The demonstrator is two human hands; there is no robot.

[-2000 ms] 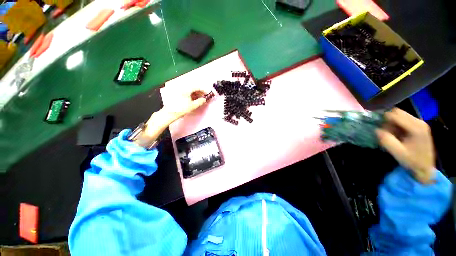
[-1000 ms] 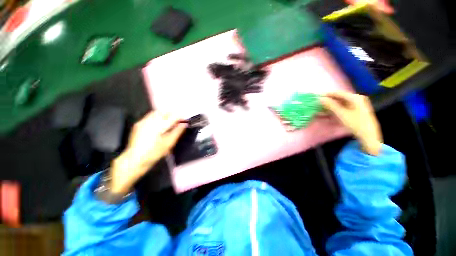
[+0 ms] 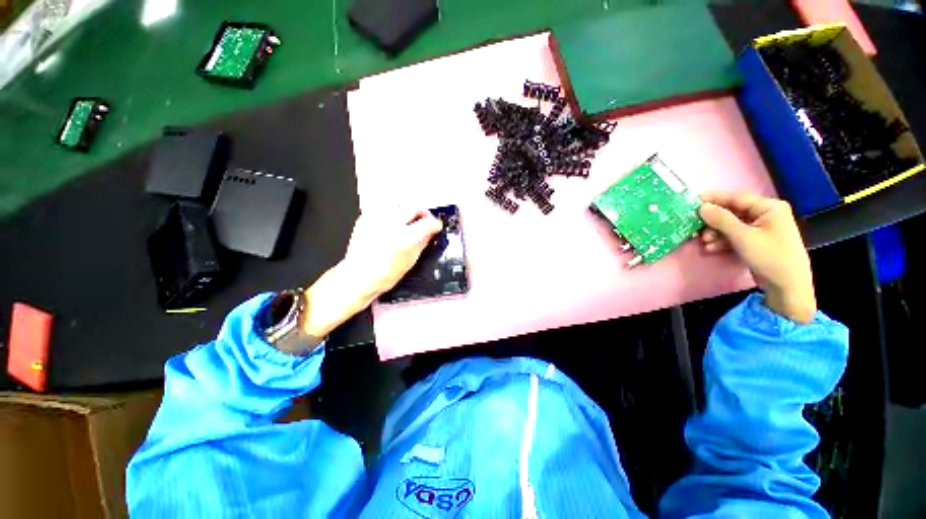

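My left hand (image 3: 388, 251) is at the upper left of the open black bottom housing (image 3: 444, 272), which lies on the pink mat. Its thumb and fingertips close on the housing's upper edge and cover that corner. Whether a black strip is between them cannot be told. My right hand (image 3: 756, 238) pinches the right corner of a green circuit board (image 3: 650, 211). The board is held face up over the mat, apart from the housing, its metal connectors towards the lower left. A loose heap of black toothed port bezels (image 3: 533, 147) lies on the mat between and beyond my hands.
A blue parts box (image 3: 802, 152) of black strips stands at the right. A dark green block (image 3: 650, 61) lies at the mat's top. Black housings (image 3: 254, 213) are grouped left of the mat. Board-in-case units (image 3: 239, 54) sit on the green belt. A carton (image 3: 112, 436) is lower left.
My right hand has brought the board in from the right, and it now shows its green face. My left hand has moved from beside the strip heap to the housing. The view has shifted.
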